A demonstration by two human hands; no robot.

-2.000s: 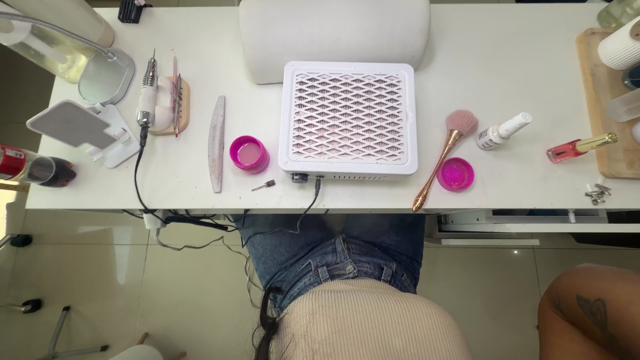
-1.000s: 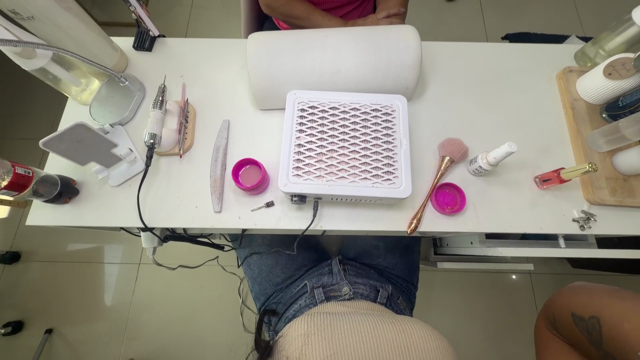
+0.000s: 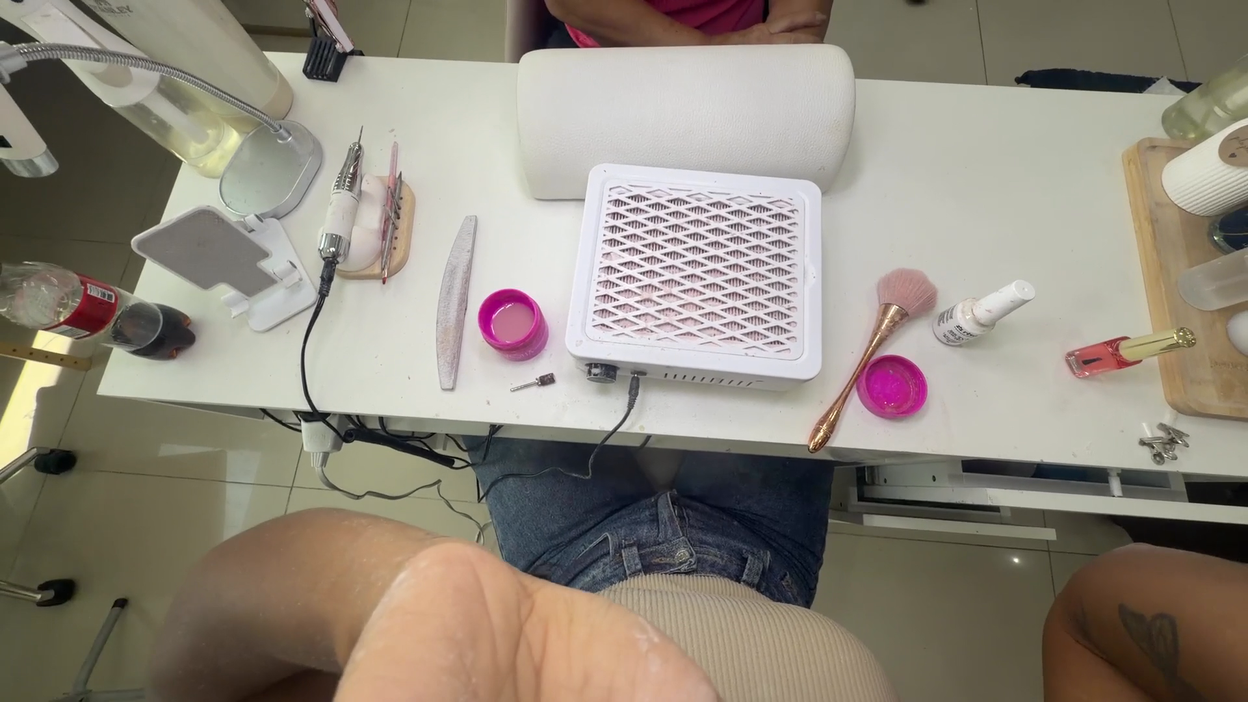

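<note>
The palm and wrist of my left hand (image 3: 517, 634) fill the bottom centre, close to the camera. Its fingers lie beyond the lower edge, so I cannot tell whether it holds anything. My right hand is out of view; a bent, tattooed arm shows at the lower right. On the white table (image 3: 985, 195) stands a white nail dust collector (image 3: 697, 268) with a diamond-pattern grille. To its left are an open pink jar (image 3: 513, 324), a nail file (image 3: 456, 302), a small drill bit (image 3: 532, 383) and an electric nail drill (image 3: 341, 200) on a stand.
A white armrest cushion (image 3: 682, 117) lies behind the collector, with another person's folded arms beyond. Right of it are a powder brush (image 3: 882, 327), pink lid (image 3: 892, 387), white bottle (image 3: 980, 314) and red polish bottle (image 3: 1126, 351). Cables hang from the front edge; an open drawer (image 3: 1014, 495) juts out.
My left hand and forearm have come into view at the bottom. The other person's arms, absent two seconds ago, show beyond the cushion. Things on the table have kept their places.
</note>
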